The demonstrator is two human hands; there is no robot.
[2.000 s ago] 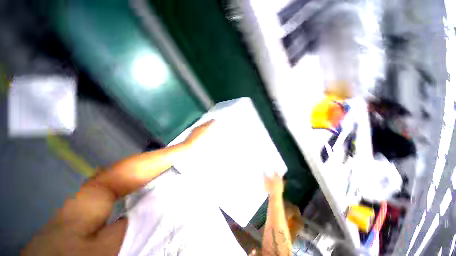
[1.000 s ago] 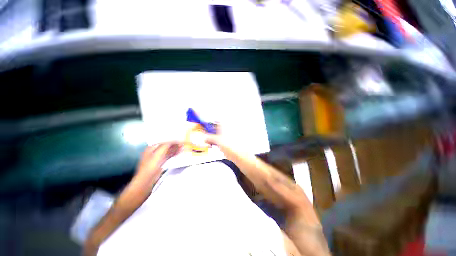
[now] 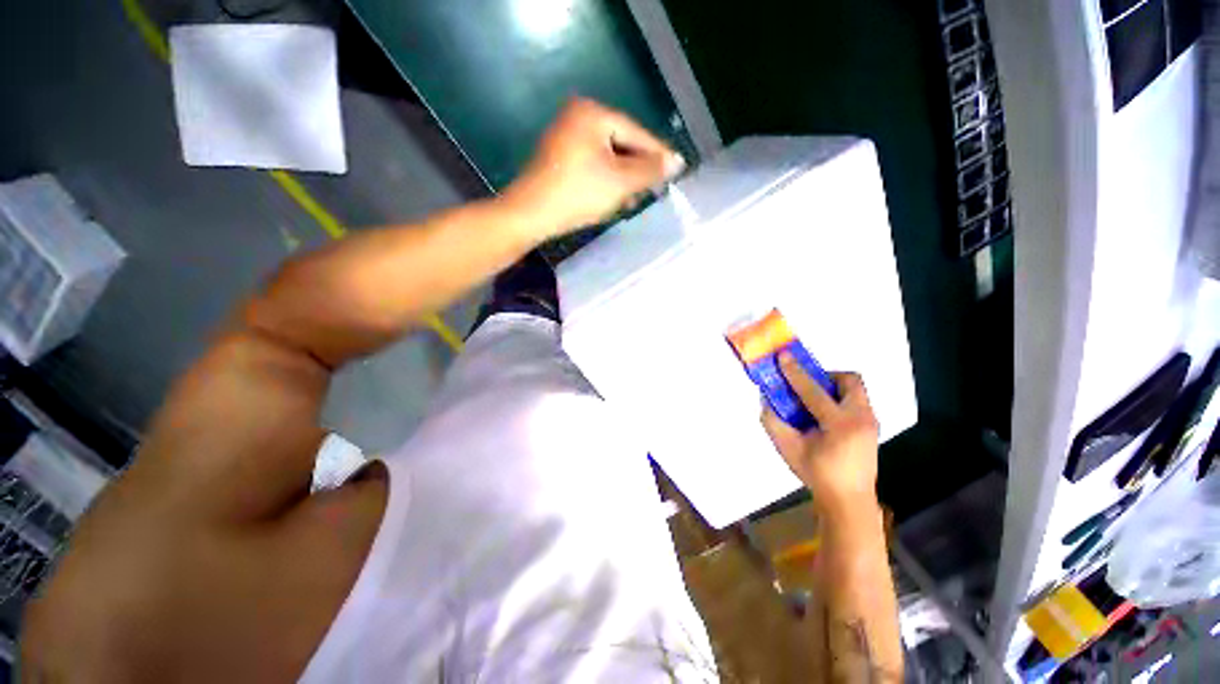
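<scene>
A closed white foam box [image 3: 789,254] lies on the green conveyor belt in front of me, turned at an angle. My right hand [image 3: 832,434] grips a blue and orange tape dispenser [image 3: 780,368] against the box's white top. My left hand [image 3: 595,167] is at the box's far left edge, with fingers pinched together. A thin, pale strip of tape [image 3: 682,207] shows between the fingertips and the box side; its exact ends are hard to make out.
A white bench [image 3: 1044,321] runs along the right, with a black phone [image 3: 1131,417], tools and a yellow-orange item [image 3: 1066,623]. On the grey floor at left are a white slab [image 3: 258,96] and a white box [image 3: 47,267]. Brown cartons [image 3: 736,588] show below the foam box.
The view has turned. My right hand now holds the dispenser on the box top; it was near both hands at the box's near edge. My left hand has moved away to the box's left edge.
</scene>
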